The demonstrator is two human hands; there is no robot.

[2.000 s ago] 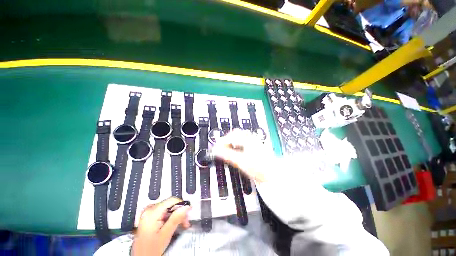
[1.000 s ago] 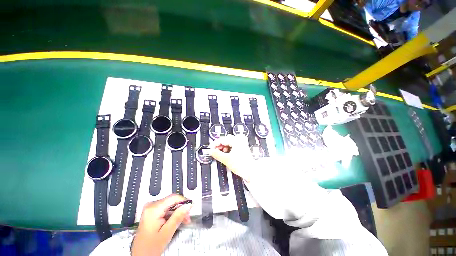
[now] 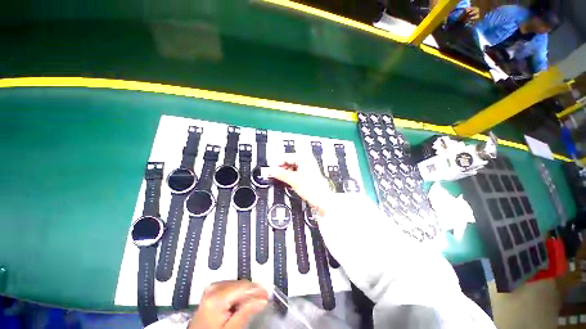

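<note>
Smartwatches with round dark faces and black straps lie in staggered rows on a white mat [image 3: 133,276]. My right hand [image 3: 297,183] reaches over the mat, its fingertips at the face of a back-row watch [image 3: 259,177]. A small white spot and a red spot show at its fingertips; what it holds is unclear. A front-row watch [image 3: 279,216] has a white mark on its face; the leftmost watch [image 3: 148,231] is plain dark. My left hand [image 3: 232,304] is low at the mat's front edge, slightly blurred, pinching a shiny clear strip [image 3: 281,298].
Right of the mat lies a film sheet [image 3: 387,154] with rows of printed discs. Beyond it are a white box [image 3: 450,160], a crumpled white wipe [image 3: 455,209] and a black compartment tray [image 3: 479,193]. A yellow post [image 3: 507,106] rises at right. A person in blue [image 3: 507,32] is across the line.
My right hand has moved from the front-row watch back to a back-row watch farther left. The front-row watch is uncovered and shows a white mark. The dark piece at my left fingers no longer shows.
</note>
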